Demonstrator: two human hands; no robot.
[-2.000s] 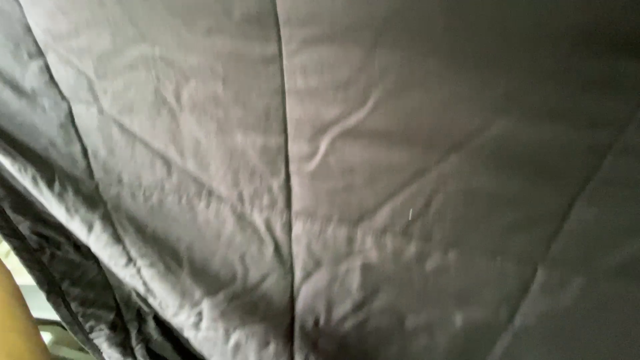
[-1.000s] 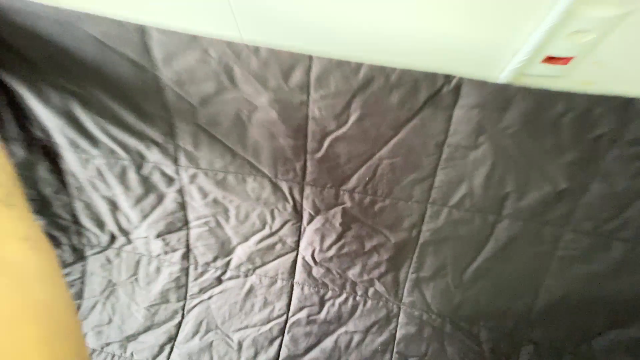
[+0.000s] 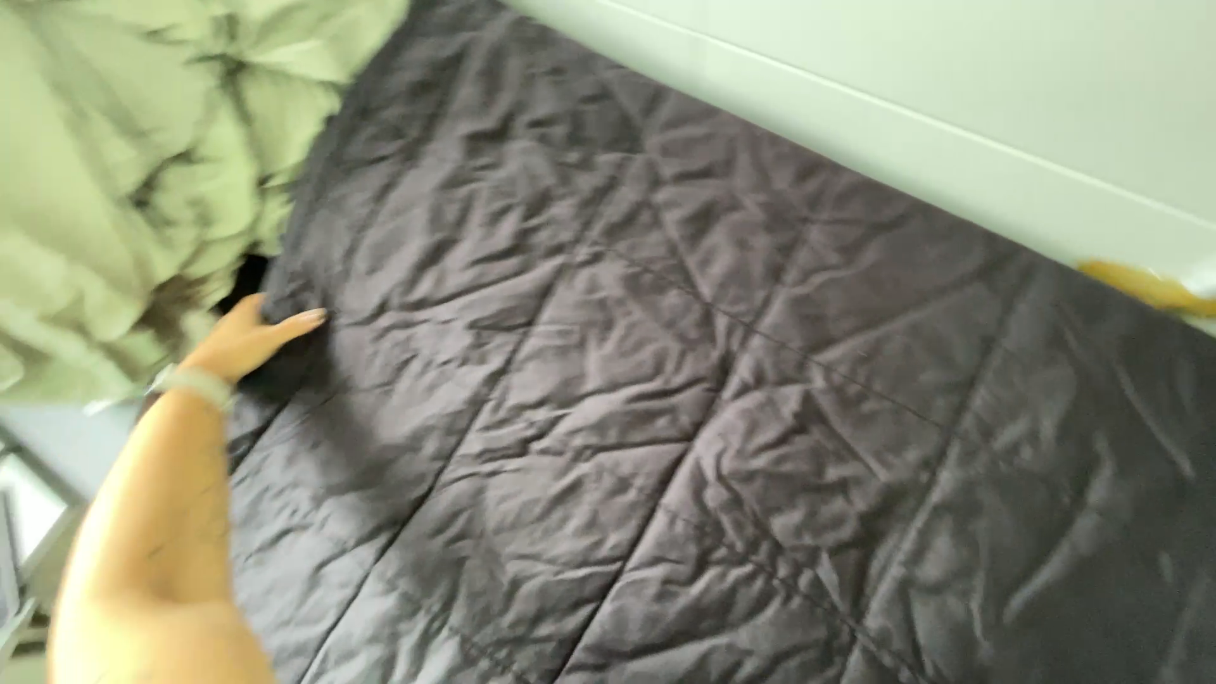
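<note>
A dark grey quilted blanket [image 3: 608, 380] with stitched lines and many wrinkles fills most of the head view. At its left edge is my left hand [image 3: 256, 337], with the thumb lying over the fabric and the other fingers partly hidden at the edge, gripping it. A light band circles the wrist. My right hand is out of the frame. Crumpled pale green fabric [image 3: 114, 171] lies beyond the blanket's left edge, just past my left hand.
A white wall or panel [image 3: 902, 123] with a thin line runs along the blanket's far side at the upper right. A yellow item [image 3: 1149, 285], too blurred to name, sits at that edge. At the lower left is a pale framed object [image 3: 28, 513], partly cut off.
My left hand has come into view at the blanket's left edge; before, only part of the arm showed at the left. The view has shifted, bringing in the green fabric.
</note>
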